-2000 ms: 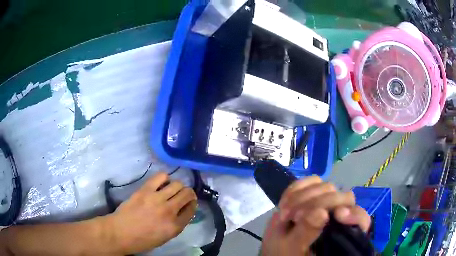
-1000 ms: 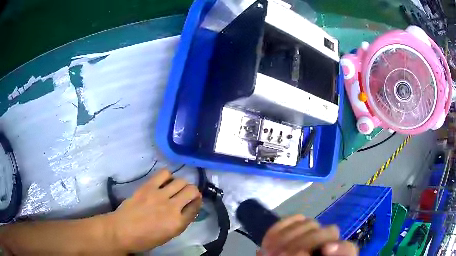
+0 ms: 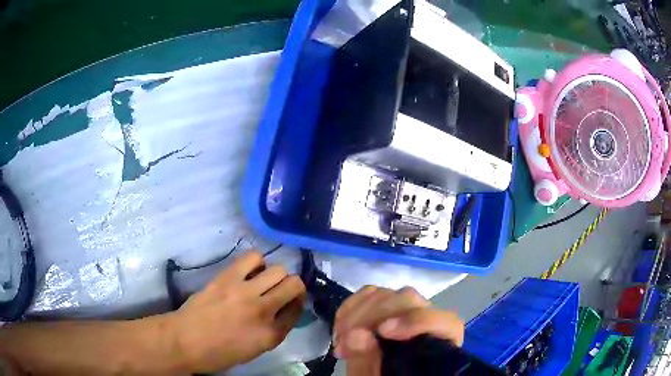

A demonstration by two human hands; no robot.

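A black headband unit (image 3: 171,283) lies on the white foam sheet at the lower middle, with a thin wire arching over it. My left hand (image 3: 237,312) rests on it, fingers curled at its end joint; the fingertips' contact is partly hidden. My right hand (image 3: 393,323) is wrapped around the black electric screwdriver (image 3: 329,295), whose front end points left to the joint beside my left fingers. The bit's tip cannot be made out. The screw feeder (image 3: 449,158) sits in the blue tray (image 3: 379,257), its metal pickup plate (image 3: 393,209) facing me.
A pink desk fan (image 3: 603,139) stands right of the tray. Another black loop (image 3: 28,253) lies at the left edge. A blue bin (image 3: 526,316) with dark parts and a green bin (image 3: 611,356) are at the lower right. The dark green conveyor (image 3: 132,37) runs behind the foam sheet.
My right hand has brought the screwdriver left from the feeder's pickup plate to the headband's joint. My left hand has stayed on the headband. The view has shifted slightly.
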